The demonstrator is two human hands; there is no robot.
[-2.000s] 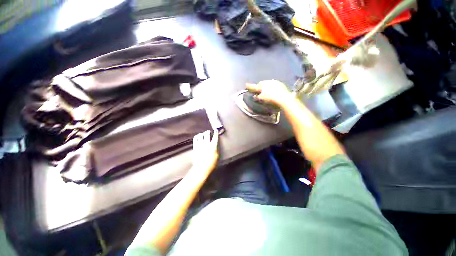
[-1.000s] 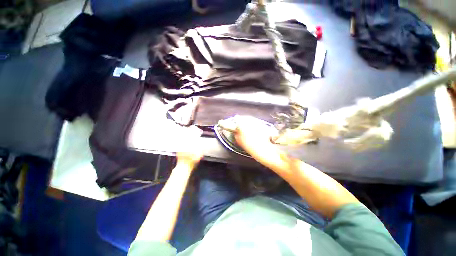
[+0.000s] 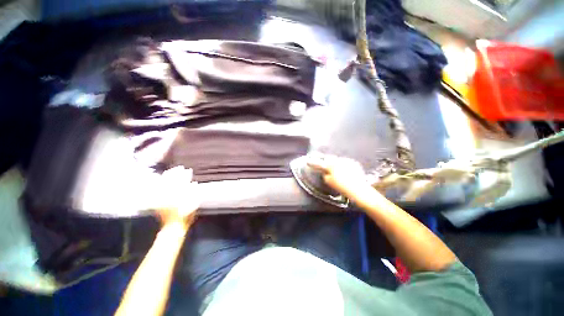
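A dark brown garment piece (image 3: 238,153) lies flat on the grey pressing table (image 3: 260,194) in front of me. My left hand (image 3: 177,191) is at its lower left corner, overexposed; whether it grips the cloth cannot be told. My right hand (image 3: 337,176) holds the steam iron (image 3: 313,182) by its handle, at the piece's right end, pointed tip toward upper left. A rumpled dark brown bundle (image 3: 241,80) lies just behind the piece, with a small white patch at its right end.
A twisted pale hose (image 3: 386,105) hangs from above to the iron. A dark cloth heap (image 3: 405,52) and a red basket (image 3: 519,80) are at the back right. Dark pieces (image 3: 59,166) hang over the table's left edge, with a pale sheet (image 3: 21,234) beneath.
The iron in my right hand has moved from over the brown piece to its right end. My left hand has moved from the table's front edge to the piece's left corner. The view has shifted.
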